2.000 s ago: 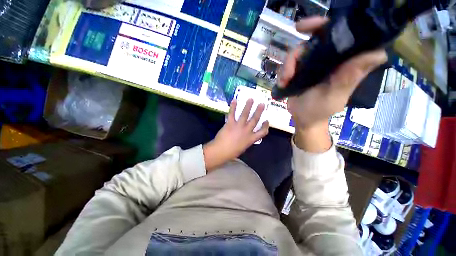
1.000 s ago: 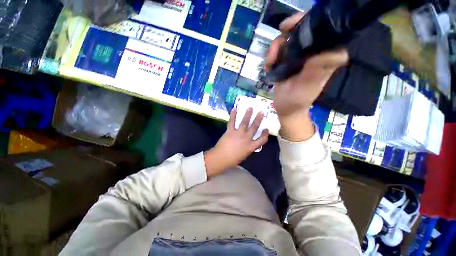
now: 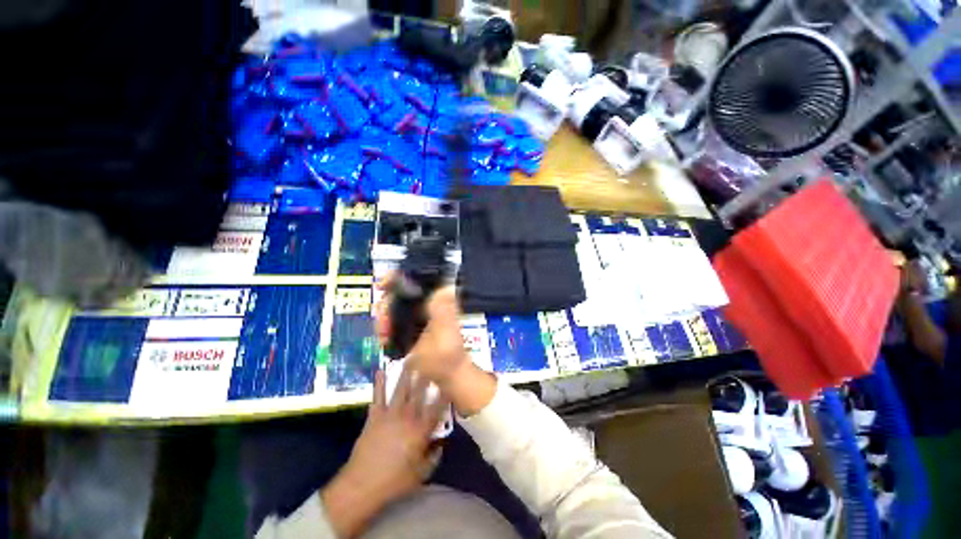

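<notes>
My right hand [image 3: 440,339] is closed around a black electric screwdriver [image 3: 413,300], blurred, in front of the silvery screw feeder [image 3: 415,216]. My left hand [image 3: 392,453] lies over a white housing [image 3: 434,398] at the bench's front edge, just below my right hand, with its fingers spread on top. Most of the housing is hidden under the fingers. The screwdriver's bit cannot be made out.
Black slabs [image 3: 518,251] lie right of the feeder, then white covers [image 3: 645,276] and a red bin [image 3: 811,290]. Blue packs [image 3: 337,116] are heaped behind. A fan [image 3: 782,93] stands back right. White units [image 3: 761,453] lie below right. Another person's arm [image 3: 919,316] shows far right.
The view has swung up and right, showing the blue heap, fan and white units behind. The screwdriver now appears smaller, lower and by the feeder. My left hand remains on the housing.
</notes>
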